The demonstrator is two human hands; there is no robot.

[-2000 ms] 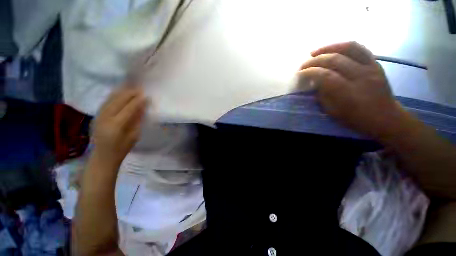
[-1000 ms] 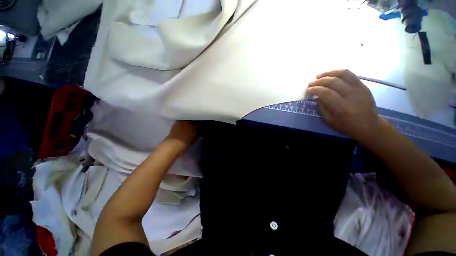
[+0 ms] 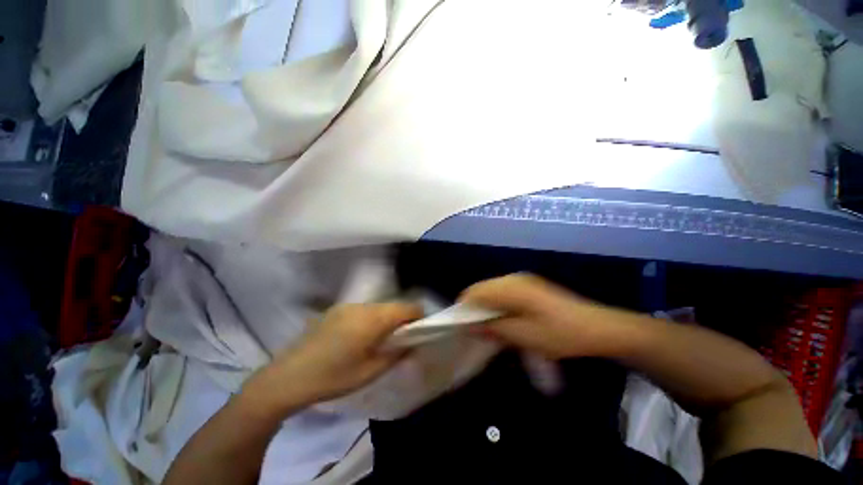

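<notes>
My left hand (image 3: 364,346) and my right hand (image 3: 520,313) are close together in front of my black shirt, below the table edge. Both grip a cream cloth piece (image 3: 440,327) stretched between them; it is partly blurred and hangs down below the hands. A large cream garment panel (image 3: 350,180) lies on the table with folds at its left, and its lower edge reaches over the ruled edge. The needle-area attachment (image 3: 705,24), a dark blue-grey knob, shows at the top right.
The ruled table edge (image 3: 606,216) runs in front of me. A pale round piece (image 3: 771,142), a small black strip (image 3: 750,68) and a black phone (image 3: 845,178) lie at right. Red baskets stand at left (image 3: 90,275) and right (image 3: 809,346). Crumpled cloth (image 3: 123,398) lies lower left.
My right hand has left the panel on the table and moved down to my left hand. My left hand has come out from below the panel. A cloth piece is now between them.
</notes>
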